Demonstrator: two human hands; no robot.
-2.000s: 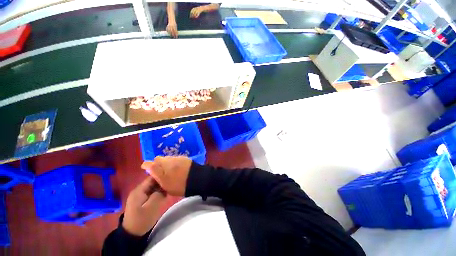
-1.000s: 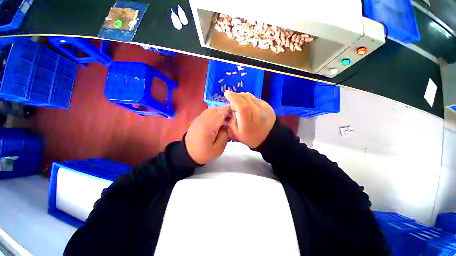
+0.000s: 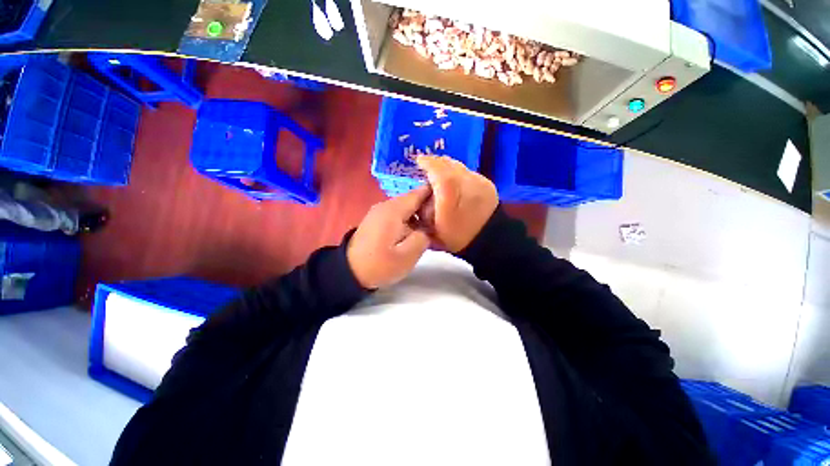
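My left hand (image 3: 389, 238) and my right hand (image 3: 461, 202) meet in front of my body. Their fingertips are together around a small dark pinkish-brown workpiece (image 3: 421, 217), mostly hidden between the fingers. Which hand bears it more cannot be made out. Just beyond my hands, a blue bin (image 3: 387, 136) holds small scattered parts (image 3: 409, 164). Both hands are bare, with black sleeves.
A cream metal box (image 3: 628, 55) on the dark bench (image 3: 300, 56) holds many pinkish parts (image 3: 473, 47). A work pad (image 3: 227, 44) with a green round piece (image 3: 215, 28) lies left. A blue stool (image 3: 229, 136) and blue crates (image 3: 73, 127) stand on the floor. A person's leg (image 3: 36, 214) shows at far left.
The view has swung down and to the left, so the bench sits higher in it. My hands stay together, with small finger shifts. A person's leg has come into view at far left.
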